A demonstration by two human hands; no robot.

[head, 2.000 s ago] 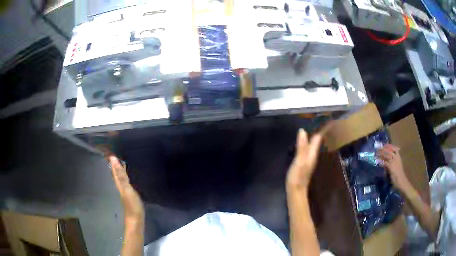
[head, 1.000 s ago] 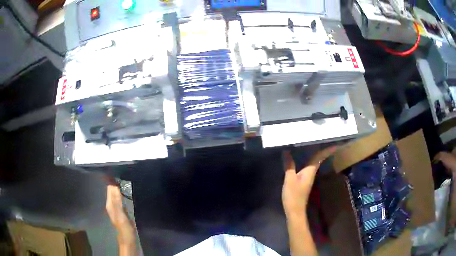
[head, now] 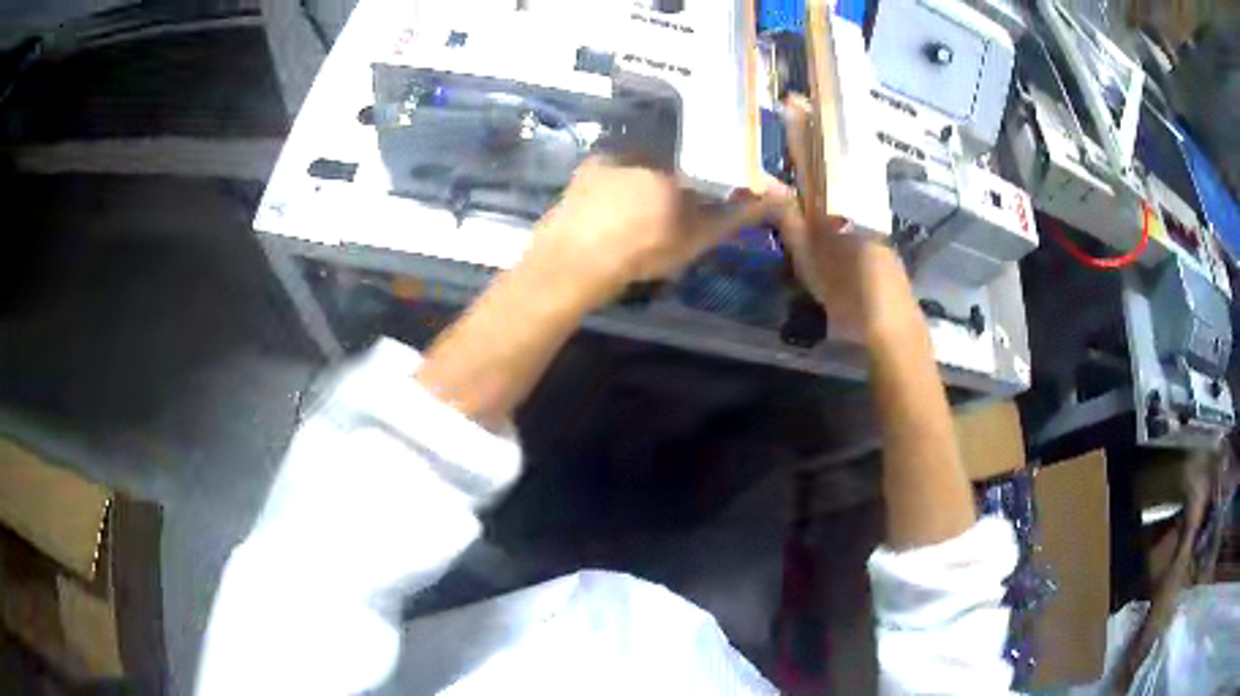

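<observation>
The white end-sealing machine fills the upper middle, tilted in view. Its central feed channel has tan-gold edged guide rails. My left hand is at the left side of the channel mouth, fingers reaching toward the channel. My right hand is at the channel mouth too, with fingers pointing up into the channel. Dark blue film-wrapped boxes show at the mouth, below and between my hands. Both hands are blurred, and whether the fingers grip a box cannot be seen.
A brown carton with wrapped blue boxes stands at lower right, partly behind my right sleeve. Another brown carton is at lower left. Other machines and a red cable are at right. A person's arm shows at the right edge.
Both hands have moved from below the machine's front edge up to the channel mouth. The view has swung left, so the machine sits further right. The long row of boxes in the channel no longer shows.
</observation>
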